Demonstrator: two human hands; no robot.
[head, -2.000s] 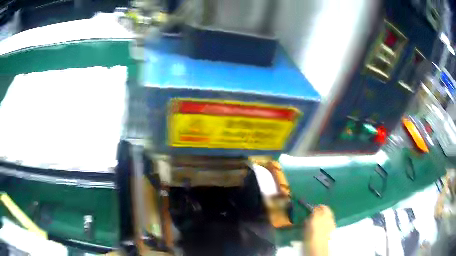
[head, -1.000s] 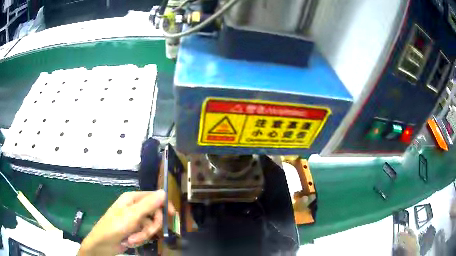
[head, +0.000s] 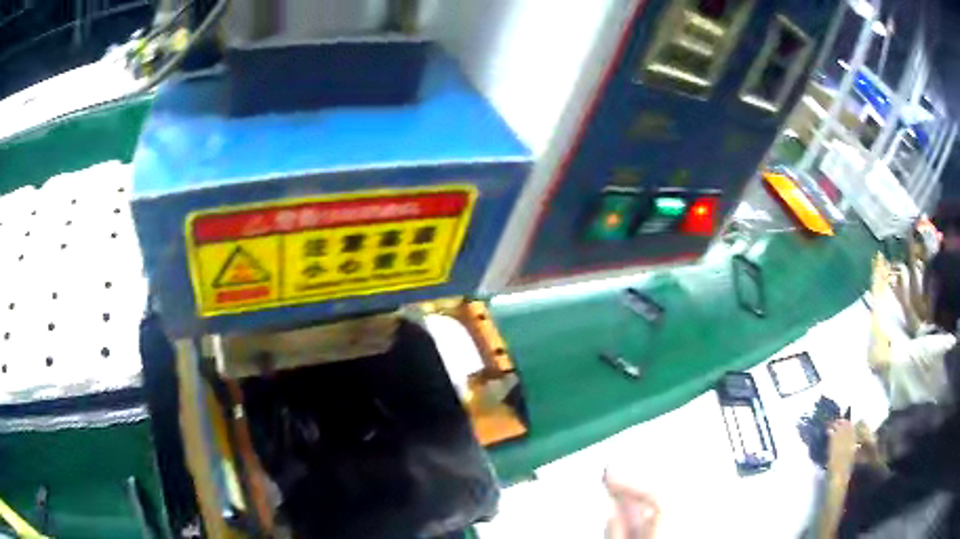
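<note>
My right hand [head: 632, 511] is at the bottom edge, right of the press, blurred and partly cut off; I cannot tell if it holds anything. My left hand is out of the picture. The blue press head housing [head: 332, 137] with its yellow-red warning label is in front of me. Below it, a shiny black cover [head: 368, 453] lies over the fixture. Tan-brown fixture parts [head: 205, 453] stand left of the cover. A black phone frame [head: 734, 387] lies on the white bench edge, with a thinner frame [head: 793, 374] beside it.
A white blister tray [head: 68, 284] is at left. The control box [head: 658, 158] shows lit green and red buttons. An orange-brown block [head: 495, 419] sits right of the cover. Small dark parts lie on the green belt [head: 568, 342]. Another person's hand [head: 837, 453] is at right.
My view has swung right, so the press appears further left. My left hand, which held a thin upright dark piece beside the fixture, has left the picture. The metal press block no longer shows clearly.
</note>
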